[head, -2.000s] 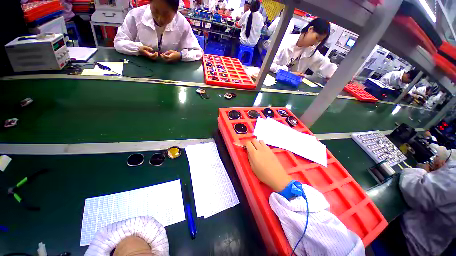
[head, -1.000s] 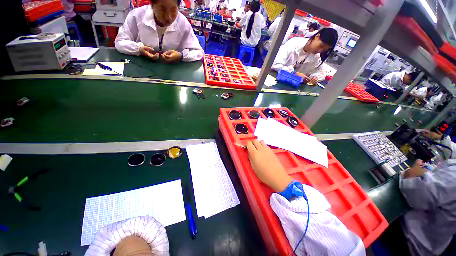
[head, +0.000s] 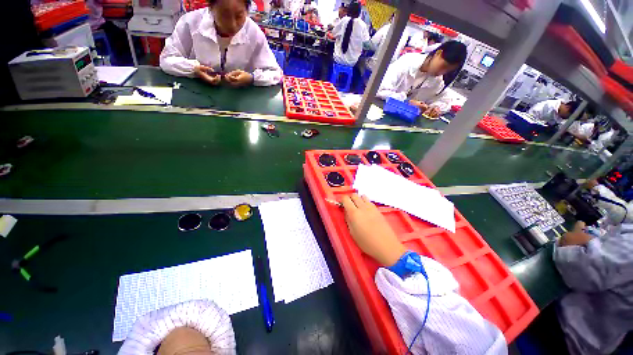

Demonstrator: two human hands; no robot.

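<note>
A large red compartment tray (head: 454,258) stands at the right, with several black round watch modules (head: 335,179) in its far pockets. A loose white sheet (head: 406,196) lies across the pockets. My right hand (head: 368,225), with a blue wrist strap (head: 408,264), rests palm down on the tray's left part, fingertips by a thin pale sliver (head: 334,202); whether it grips anything is hidden. My left hand (head: 184,341) is cut off at the bottom edge, mostly hidden by the cuff, fingers not visible. It lies just below a printed record sheet (head: 184,283).
A blue pen (head: 266,305) lies between that sheet and a second gridded sheet (head: 295,249). Beyond are two dark round units (head: 189,222) and a yellow-gold one (head: 243,212). Green-handled cutters (head: 26,262) lie far left. A green conveyor (head: 173,156) runs across, carrying small parts. Seated people work beyond and at right.
The small parts on the conveyor have moved left. My hands, the tray and the sheets have not visibly moved. The person at far right has shifted their arms and head.
</note>
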